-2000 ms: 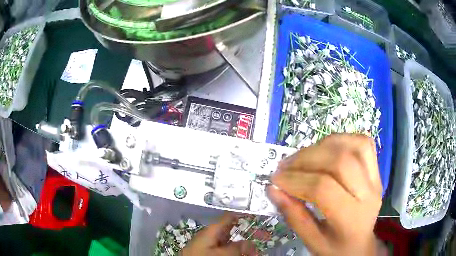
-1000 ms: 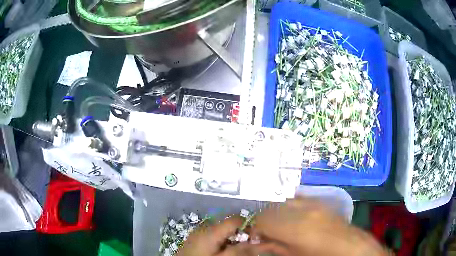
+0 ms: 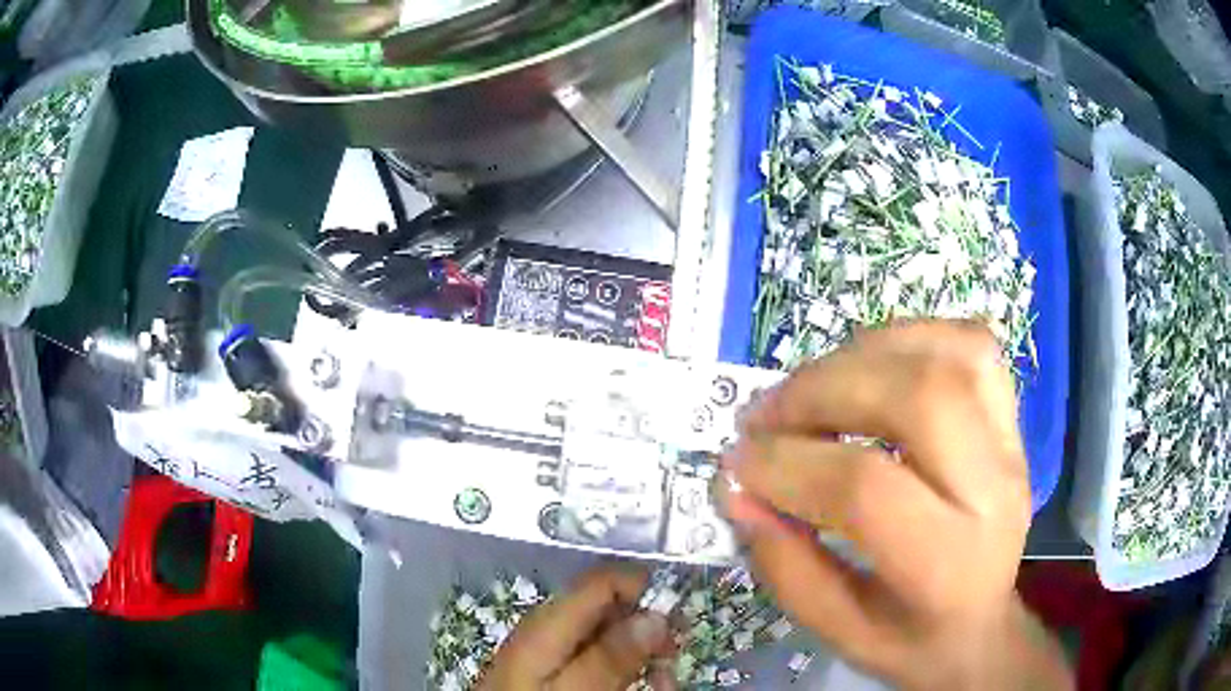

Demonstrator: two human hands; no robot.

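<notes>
The white press fixture (image 3: 446,493) runs across the centre, with a dark cylinder rod (image 3: 473,429) along it and a clear block (image 3: 614,473) near its right end. My right hand (image 3: 891,486) is at the fixture's right end, thumb and fingertips pinched together beside the clear block; what the tips hold is hidden. My left hand (image 3: 581,634) is low in the grey tray (image 3: 398,594), cut off by the bottom edge, its fingers at loose white-headed parts with green stems (image 3: 729,628). A small white part shows at its fingertips.
A blue tray (image 3: 1060,270) heaped with similar parts stands right of the fixture. Clear tubs stand at far right (image 3: 1100,351) and far left (image 3: 81,176). A steel bowl feeder (image 3: 459,128) and dark controller (image 3: 581,297) are behind. Air hoses are at left; a red stool (image 3: 128,554) is below.
One second ago my right hand was blurred over the grey tray near my left hand. It has moved up to the fixture's right end. My left hand stays in the tray.
</notes>
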